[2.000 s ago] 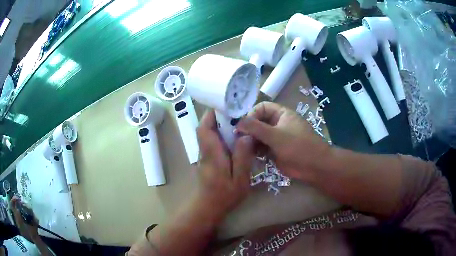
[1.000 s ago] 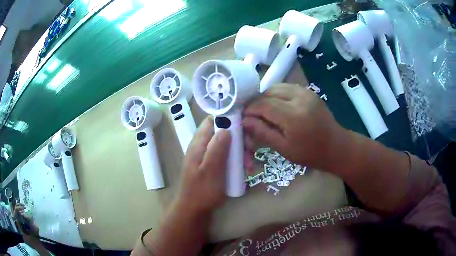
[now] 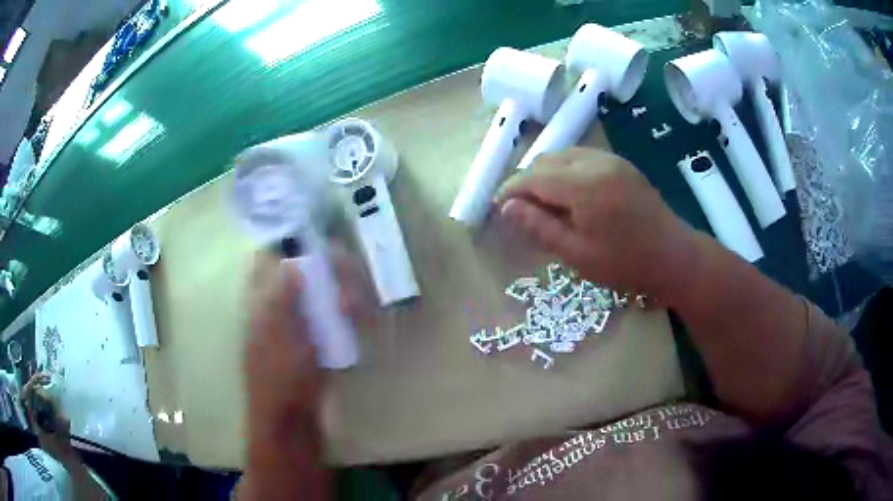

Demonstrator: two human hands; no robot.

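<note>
My left hand (image 3: 289, 333), motion-blurred, is around the handle of a white handheld fan (image 3: 321, 303), whose spoked head points up and left. Another fan (image 3: 387, 245) lies just right of it, with a dark window and button slots. My right hand (image 3: 597, 210) has curled fingers beside the lower handle of a fan (image 3: 485, 161); I cannot tell whether it touches it or holds a small piece. A pile of small white button pieces (image 3: 560, 318) lies below my right hand on the brown board (image 3: 421, 391).
More fans lie at the back (image 3: 568, 113) and right (image 3: 749, 166), beside a loose handle cover (image 3: 720, 205). Two fans (image 3: 140, 284) are at far left. A green conveyor (image 3: 411, 49) runs behind, a clear plastic bag (image 3: 842, 127) is far right, and another person's hand (image 3: 41, 391) shows lower left.
My left hand has carried the fan left from the centre, in front of where another fan lay. My right hand has come off that fan. The button pile is now more exposed.
</note>
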